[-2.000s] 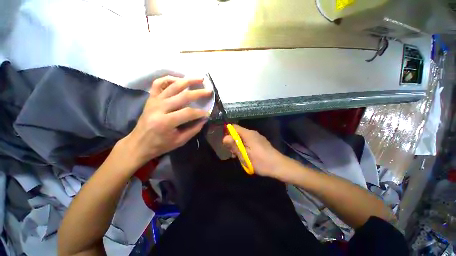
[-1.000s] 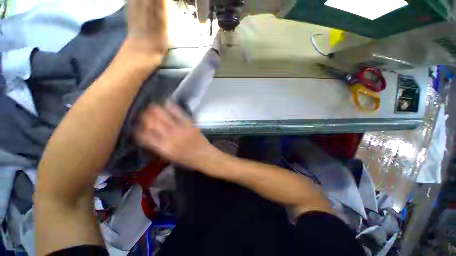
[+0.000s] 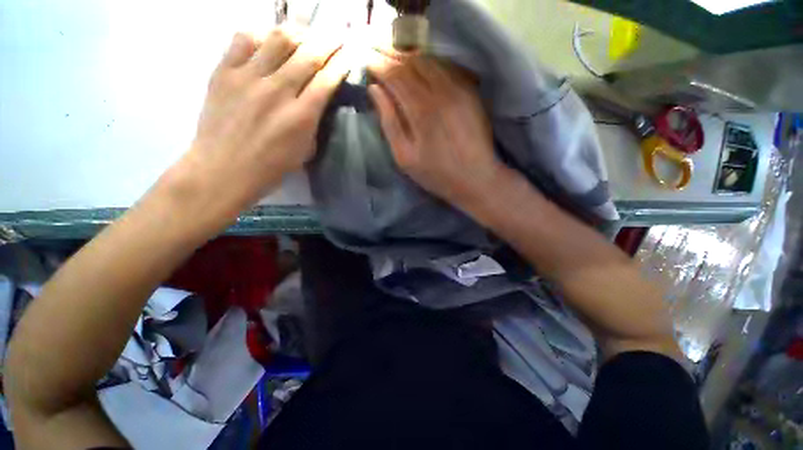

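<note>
The grey garment piece (image 3: 379, 189) lies under the machine head, bunched over the table's front edge and to the right of my right hand. My left hand (image 3: 268, 92) rests at the cloth's left side, with its fingertips near the needle area. My right hand (image 3: 436, 119) lies on the cloth just right of it, slightly blurred. The fingers of both hands are at the cloth's edge in bright glare, which hides the exact grip. The presser foot and needle area (image 3: 370, 18) is at the top edge, partly cut off.
Scissors (image 3: 667, 145) with red and yellow handles lie on the table at the right, beside a small dark inset box (image 3: 736, 158). The table's green-grey front edge (image 3: 696, 214) runs across. Grey and white offcuts (image 3: 216, 378) fill the space below left, near a blue bin (image 3: 261, 395).
The scissors went from my right hand onto the table. The grey cloth moved from the left to under the machine head and rightward. Both hands are now side by side at the needle area.
</note>
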